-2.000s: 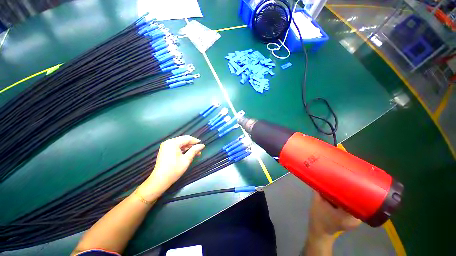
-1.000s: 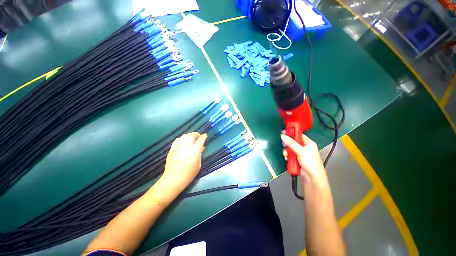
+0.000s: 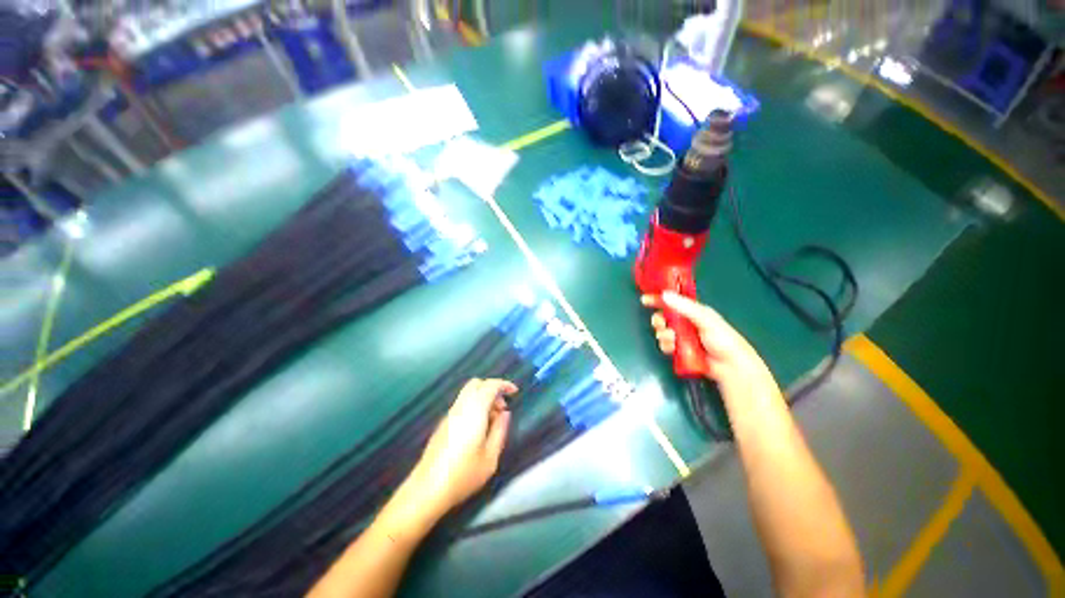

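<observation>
My right hand (image 3: pixel 689 333) grips the handle of the red heat gun (image 3: pixel 668 259); its metal nozzle points up and away, towards the blue bin. My left hand (image 3: pixel 473 438) rests over the near bundle of black cables (image 3: pixel 385 450), thumb and fingers close together; whether it pinches a cable is hidden. The near cables end in blue sleeves (image 3: pixel 590 401) with silvery tips at the whitish tape line. One separate cable with a blue sleeve (image 3: pixel 621 498) lies at the bench's near edge. The picture is blurred.
The far bundle of black cables (image 3: pixel 234 292) lies at left. White paper sheets (image 3: pixel 415 117) lie beyond its ends. A pile of loose blue tubing (image 3: pixel 593 208) lies before a blue bin (image 3: pixel 736 108) and a round black object (image 3: pixel 619 96). The gun's black cord (image 3: pixel 806 306) loops at right.
The heat gun swung from pointing left at the near sleeves to pointing up and away, then moved slightly farther off. The view has tilted up, showing more floor beyond the bench.
</observation>
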